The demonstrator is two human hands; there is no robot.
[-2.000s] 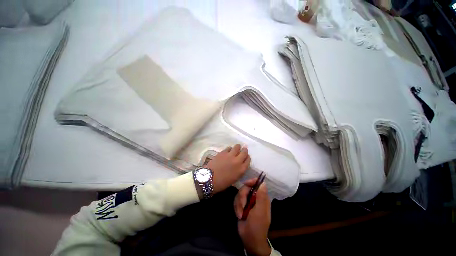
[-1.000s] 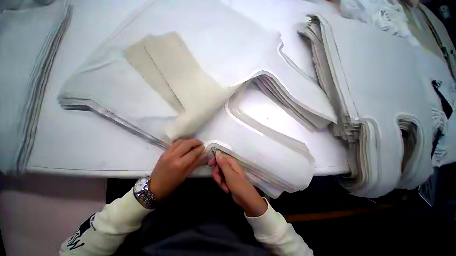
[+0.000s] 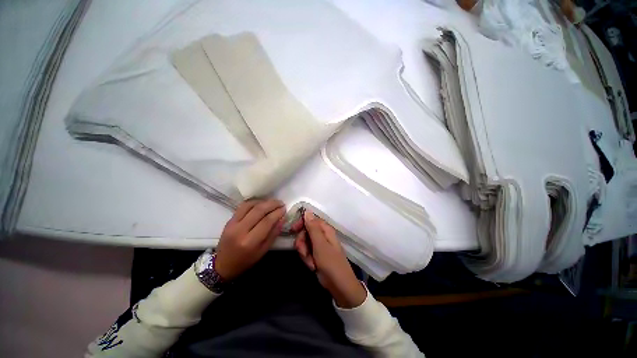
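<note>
A panel stack [image 3: 293, 63] of white vest-shaped cut panels lies in front of me, its straps near the table's front edge. Turned-back plies [image 3: 262, 105], beige, lie folded over it. My left hand [image 3: 248, 234] presses on the stack beside the armhole edge, fingers bent over the plies. My right hand [image 3: 325, 245] is just right of it, fingertips at the same armhole curve, pinching the snips [image 3: 302, 212]. Only a small dark part of the snips shows; the rest is hidden in my fingers.
Another panel stack [image 3: 520, 112] lies at the right, its straps hanging at the table edge. A further stack [image 3: 42, 91] is at the far left. Crumpled white fabric [image 3: 541, 35] and a black strip [image 3: 602, 154] are at the right. The white table's edge [image 3: 105, 240] runs in front of me.
My left hand has moved left off the strap area to the turned-back plies. My right hand has come up to the armhole edge with the snips. A second beige flap is now folded back.
</note>
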